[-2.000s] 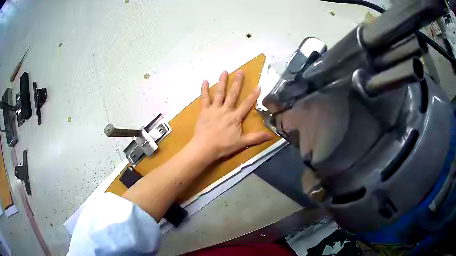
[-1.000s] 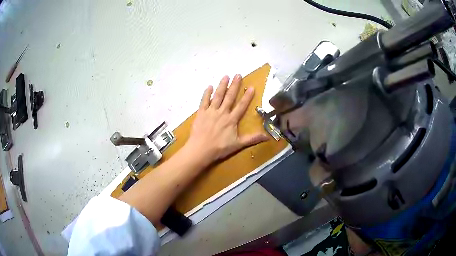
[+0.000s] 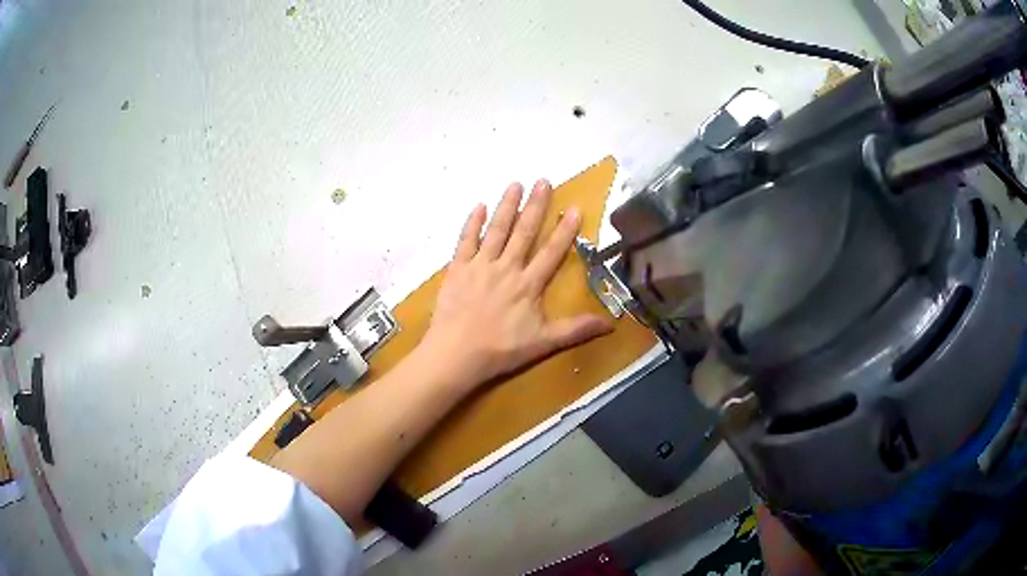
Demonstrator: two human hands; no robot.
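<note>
The tan-orange pattern template (image 3: 529, 388) lies on white fabric plies (image 3: 496, 459). My left hand (image 3: 496, 298) presses flat on it, fingers spread. A silver cloth clamp (image 3: 338, 349) grips its upper edge. A black pattern weight (image 3: 400, 514) lies across it, partly under my forearm. The straight knife cutter (image 3: 822, 281) fills the right side. Its shiny guard (image 3: 606, 281) is at the template's right edge, close to my fingers. Its grey base plate (image 3: 659, 433) shows below the plies. Only a little of my right hand (image 3: 710, 383) shows at the cutter; the motor head hides the rest.
At the far left of the table (image 3: 225, 169) lie dark spare clamps (image 3: 36, 231), an awl-like spike (image 3: 28, 146) and a pinkish tape (image 3: 51, 518). A black cord (image 3: 777, 43) runs behind the cutter. The table's metal edge (image 3: 642, 540) crosses the bottom.
The view has shifted, so the template sits slightly lower and further right. The cutter has turned slightly and more of its base plate shows. My left hand stays flat on the template.
</note>
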